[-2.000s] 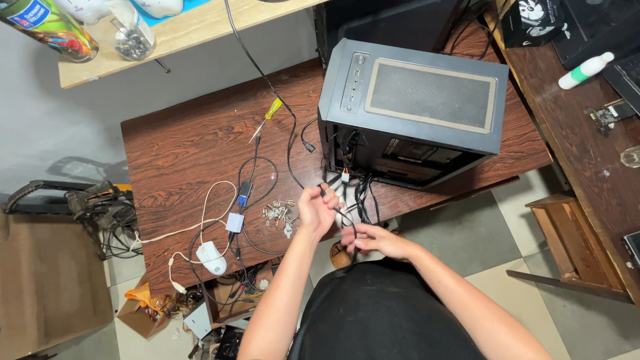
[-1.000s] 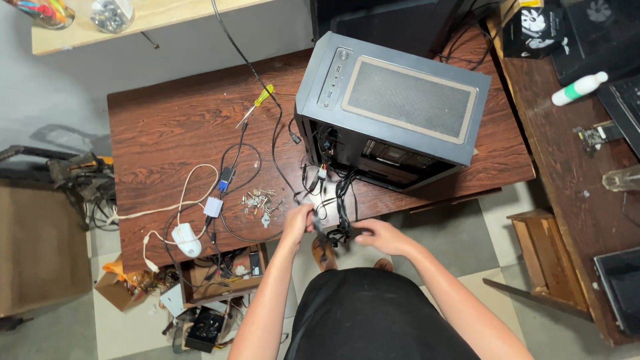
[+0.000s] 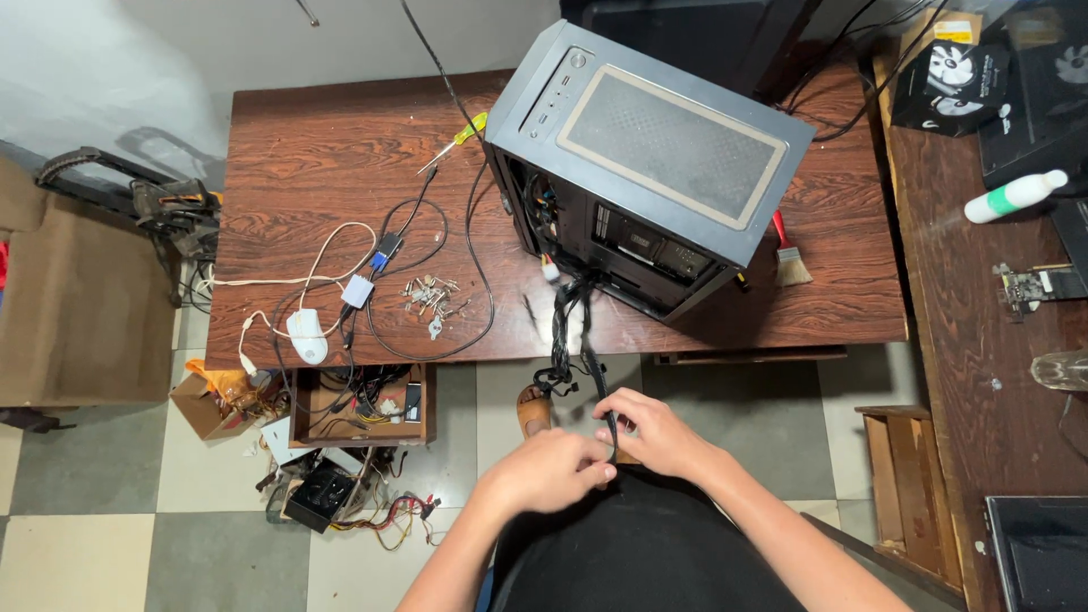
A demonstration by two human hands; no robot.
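Note:
A dark computer case (image 3: 671,144) stands on the wooden table with its side open. Black cables (image 3: 561,331) run out of it and hang over the table's front edge. One black cable (image 3: 592,365) stretches toward me; my left hand (image 3: 557,467) pinches its near end, and my right hand (image 3: 642,429) holds it a little farther up. A white connector (image 3: 550,270) lies at the case's opening. Left of the case are a yellow-handled screwdriver (image 3: 459,140), a pile of screws (image 3: 432,297) and a white mouse (image 3: 307,336).
On the table, a VGA cable (image 3: 387,252) lies to the left and a red-handled paintbrush (image 3: 792,259) right of the case. A drawer of cables (image 3: 365,433) and a power supply (image 3: 321,495) are below at left. A side table at right holds a white bottle (image 3: 1016,197).
Both hands have come nearer my body, drawing a black cable out toward me. More cables hang over the table's edge than two seconds ago.

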